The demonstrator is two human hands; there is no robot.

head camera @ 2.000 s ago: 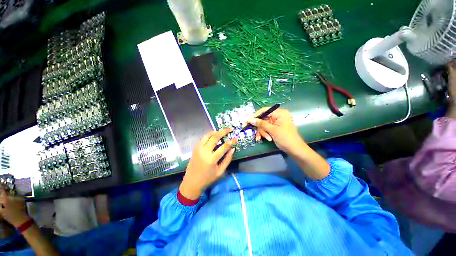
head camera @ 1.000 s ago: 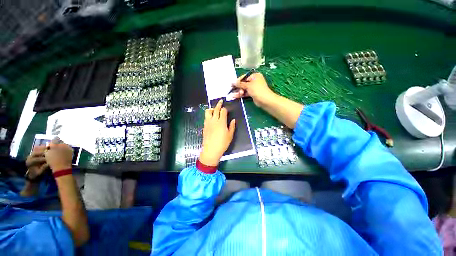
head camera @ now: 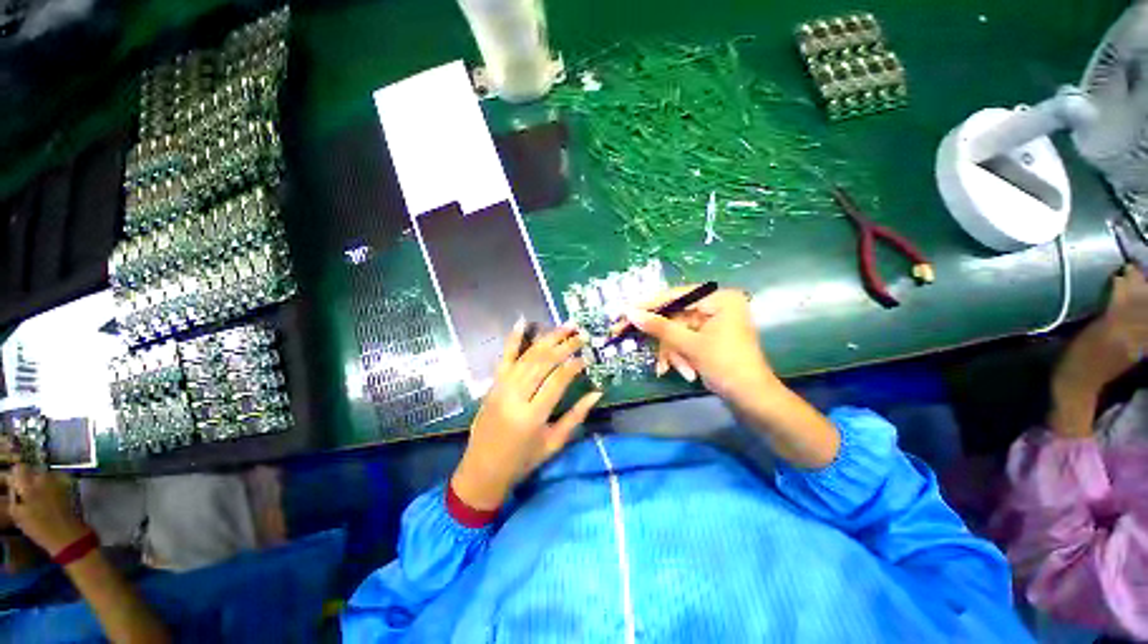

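The circuit board panel (head camera: 619, 299) lies on the green mat near its front edge, partly covered by both hands. My right hand (head camera: 708, 337) holds the black tweezers (head camera: 680, 299), their tip over the panel. A piece at the tip is too small to tell. My left hand (head camera: 519, 409) lies at the panel's left side, fingertips on its edge; whether it grips the panel is not clear. The adhesive sheet (head camera: 485, 271), white at the top and dark grey below, lies left of the panel.
Waiting panels (head camera: 202, 214) stand in rows at left. Slitted film (head camera: 390, 340) lies left of the adhesive sheet. Green wires (head camera: 686, 138), red-handled pliers (head camera: 881, 252), a small panel stack (head camera: 852, 66), a white fan (head camera: 1003, 179) and a whitish post (head camera: 510, 50) are behind and right. Other people's hands show at both sides.
One second ago both hands were at the adhesive sheet and the panel lay uncovered. Now both hands are at the panel, with the tweezers over it. The camera view has shifted.
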